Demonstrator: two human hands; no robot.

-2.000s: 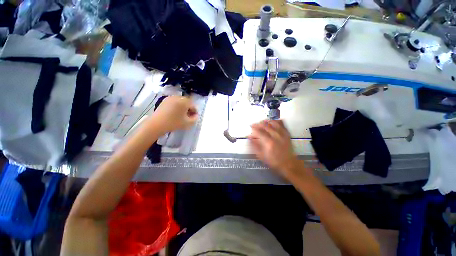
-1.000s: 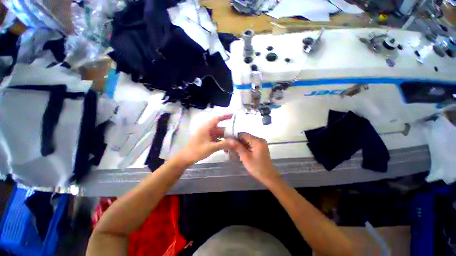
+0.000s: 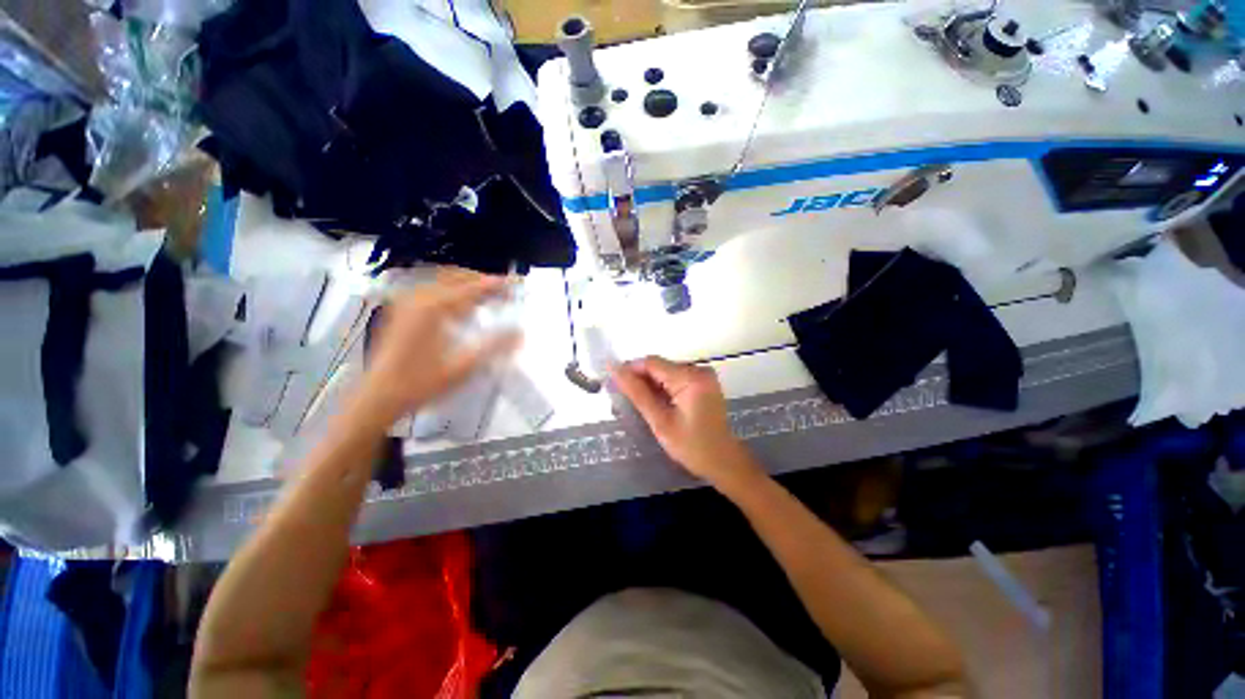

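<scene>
My left hand (image 3: 444,341) is blurred, over the white-grey strips (image 3: 464,407) left of the needle. Its fingers point right, and blur hides whether they hold a strip. My right hand (image 3: 676,410) is at the front of the machine bed, thumb and fingertips pinched on a pale strip (image 3: 598,352), faint against the white bed. The presser foot and needle area (image 3: 669,280) of the sewing machine (image 3: 847,123) is just above, apart from both hands. Small dark pieces (image 3: 908,335) lie right of the needle. A dark strip (image 3: 392,462) shows partly under my left forearm.
A heap of dark panels (image 3: 355,123) lies upper left, white panels with dark bands (image 3: 103,369) at far left. A ruler strip (image 3: 546,458) runs along the table's front edge. White cloth (image 3: 1181,335) lies at right. A red bag (image 3: 396,621) is below the table.
My hands were together on a white strip; my left hand has moved away left to the strips, while my right stays near the bed's front. The camera view has shifted.
</scene>
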